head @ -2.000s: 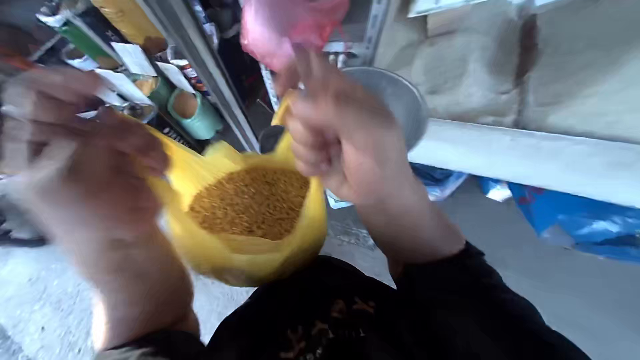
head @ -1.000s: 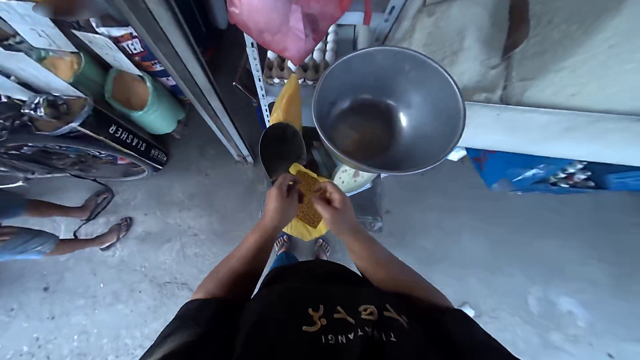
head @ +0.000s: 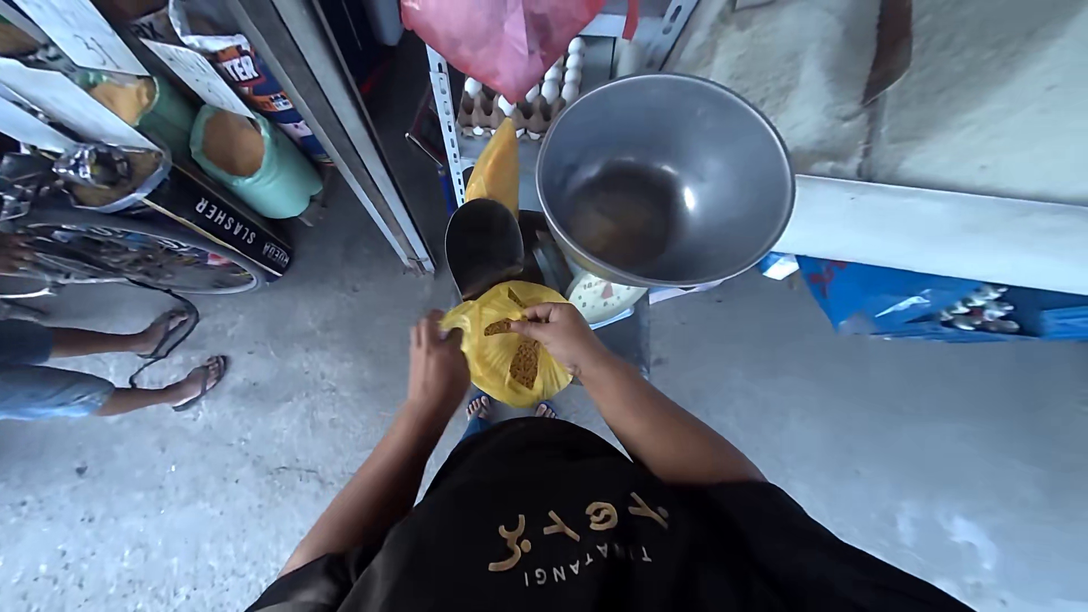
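Note:
A thin yellow plastic bag (head: 484, 361) of brown grains or pellets hangs before my body, its mouth partly gathered. My left hand (head: 438, 361) grips the bag's left edge. With thumb and fingers, my right hand (head: 557, 336) pinches the upper right edge. Just beyond the bag are a dark scoop (head: 484, 246) and the dial of a weighing scale (head: 605, 296). A large grey metal bowl (head: 667, 178) sits over the scale, with a little brown residue at its bottom.
Egg trays (head: 544, 102) stand on a white metal rack behind a hanging pink bag (head: 510, 34). Open sacks (head: 255, 161) and a bicycle wheel (head: 144, 255) are at left, near another person's sandalled feet (head: 200, 382). A white ledge (head: 935, 225) and blue packaging (head: 884, 297) lie at right.
The bag's mouth, wide open two seconds ago, is now drawn partly together. The view has shifted widely since the oldest frame. My left hand has moved out to the bag's left side since one second ago.

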